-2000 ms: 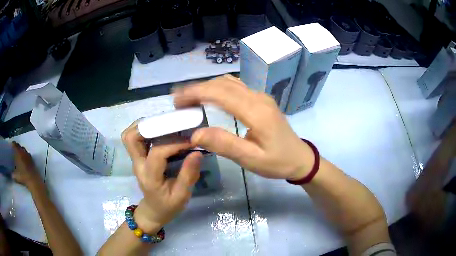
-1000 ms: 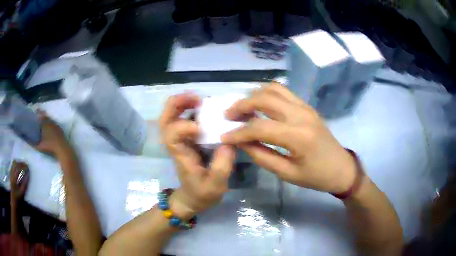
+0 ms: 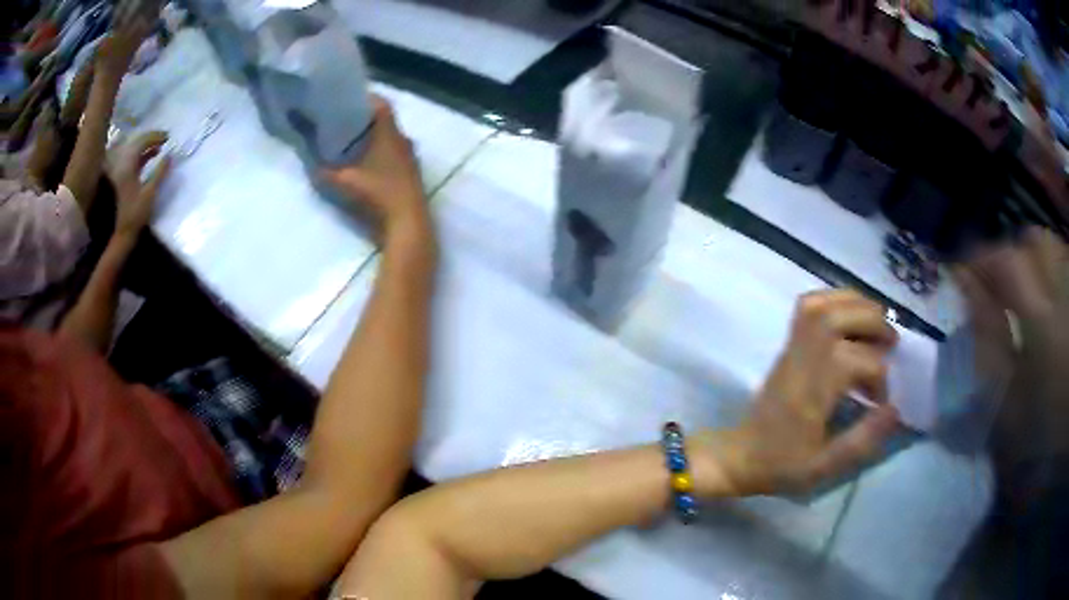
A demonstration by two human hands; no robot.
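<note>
A pale grey-blue carton (image 3: 964, 393), blurred, stands at the right edge between my two hands, with a white top area beside my left fingers. My left hand (image 3: 826, 393), with a bead bracelet, is beside this carton with its fingers curled; whether it grips the carton is unclear. My right hand (image 3: 1018, 287) is a blur at the right edge, above the carton, and its fingers cannot be made out. An open carton (image 3: 615, 199) stands upright at the centre, its flap up, a whitish bundle in its mouth and a dark device printed on its front.
A neighbour's hand (image 3: 381, 176) holds another carton (image 3: 322, 100) at upper left, with part of one more behind it. Dark cups (image 3: 803, 147) and small round parts (image 3: 911, 260) are on a white sheet beyond the dark green strip. More people's arms are at far left.
The view has swung left, so the open carton now shows near the centre and my hands at the right. My hands have moved apart. The two closed cartons are out of view.
</note>
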